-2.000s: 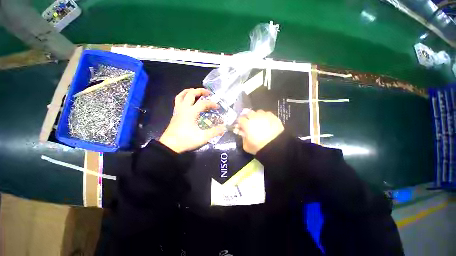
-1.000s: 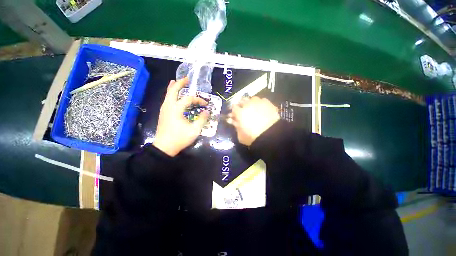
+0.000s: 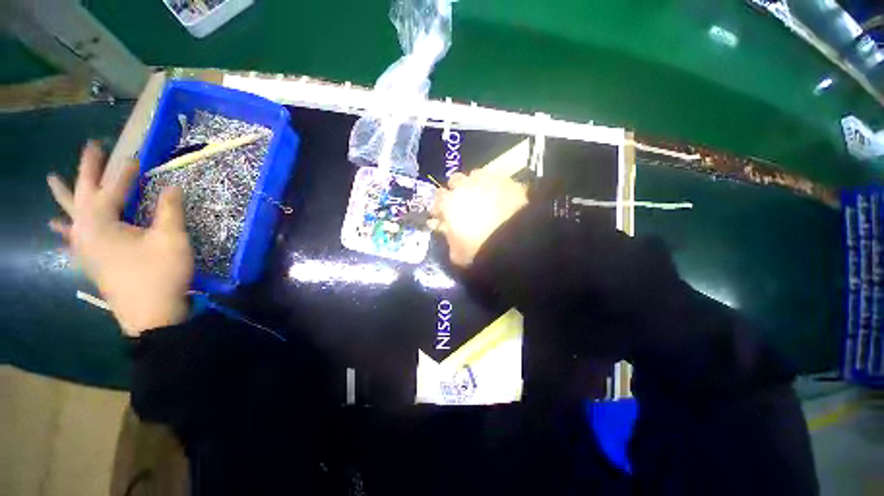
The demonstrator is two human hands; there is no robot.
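Note:
The electronic unit (image 3: 390,215), a white rounded square with coloured components, lies on the black printed mat (image 3: 320,145). The clear plastic bag (image 3: 393,116) trails from its far side towards the green belt. My right hand (image 3: 480,213) is at the unit's right edge, fingers curled together; the glare and blur hide whether it holds a tool. My left hand (image 3: 131,247) is over the left side of the blue parts bin (image 3: 264,194), fingers spread and empty. The bin holds a heap of small metal parts (image 3: 218,208) with a pale strip (image 3: 204,153) across them.
A green conveyor belt (image 3: 582,68) runs beyond the mat. Another white unit (image 3: 205,14) is at the top left, and one more (image 3: 861,136) at the far right. Blue slatted crates (image 3: 863,281) stand at the right edge. A cardboard box (image 3: 58,426) is at the lower left.
My left hand has let go of the unit and moved left to the parts bin. The unit now lies uncovered on the mat. My right hand stays beside it.

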